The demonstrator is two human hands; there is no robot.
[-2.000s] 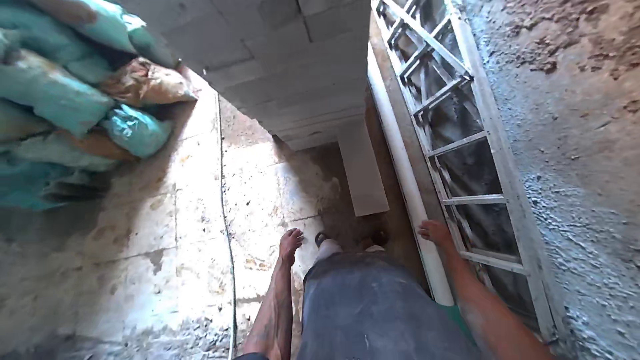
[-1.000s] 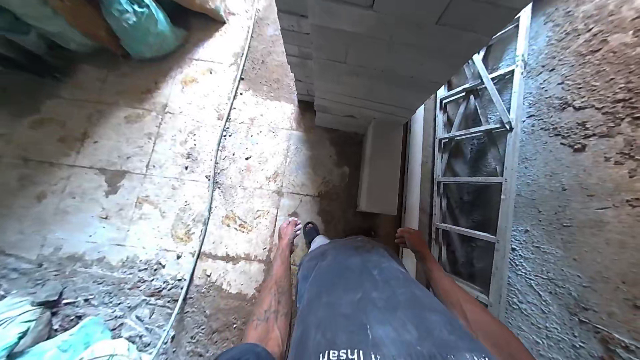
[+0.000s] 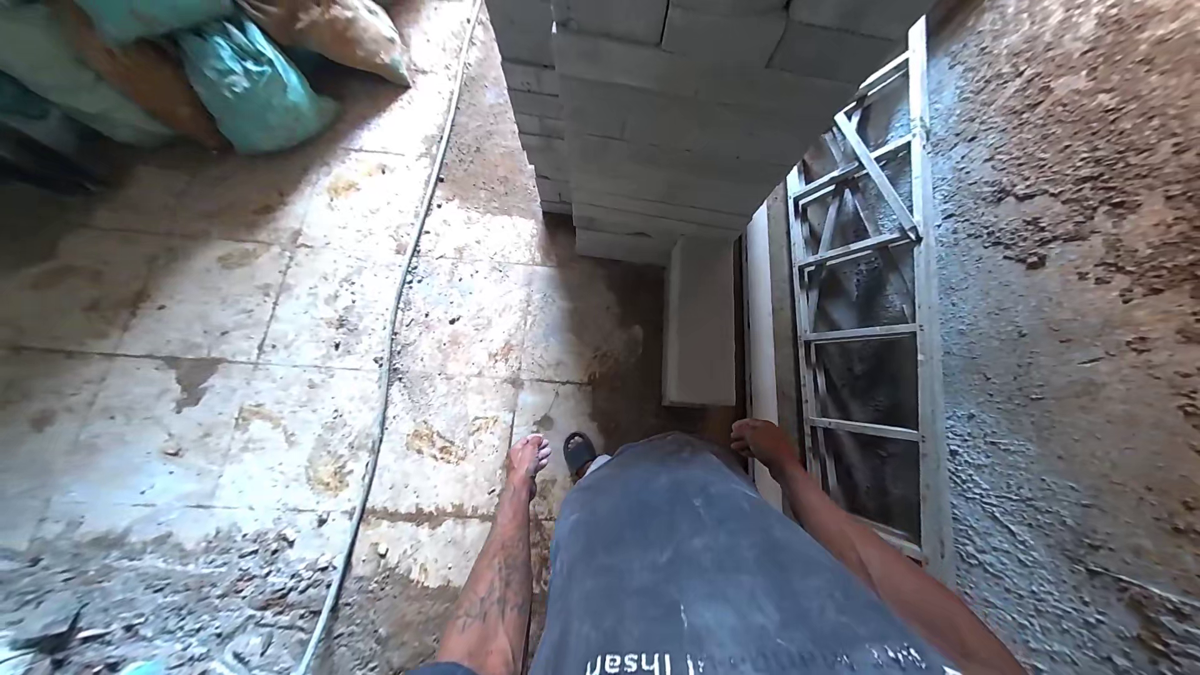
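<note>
My left hand (image 3: 529, 456) hangs over the tiled floor, left of my sandalled foot (image 3: 579, 452), with its fingers loosely curled and no object visible in them. On the other side of my body, my right hand (image 3: 757, 442) is loosely curled near the lower end of a long white board (image 3: 763, 328); whether it touches the board I cannot tell. Ahead of me rises a stack of grey-white blocks (image 3: 684, 122), and one long pale block (image 3: 701, 323) lies at its base, nearer to me.
A metal ladder (image 3: 923, 309) leans along the rough wall (image 3: 1069, 281) at right. A hose or cable (image 3: 386, 375) runs lengthwise over the stained floor tiles (image 3: 187, 281). Filled sacks (image 3: 253, 89) are piled at upper left, and rubble (image 3: 234, 581) covers the lower left.
The view has shifted strongly since two seconds ago, with the sacks now higher in it. Both hands stay low at my sides.
</note>
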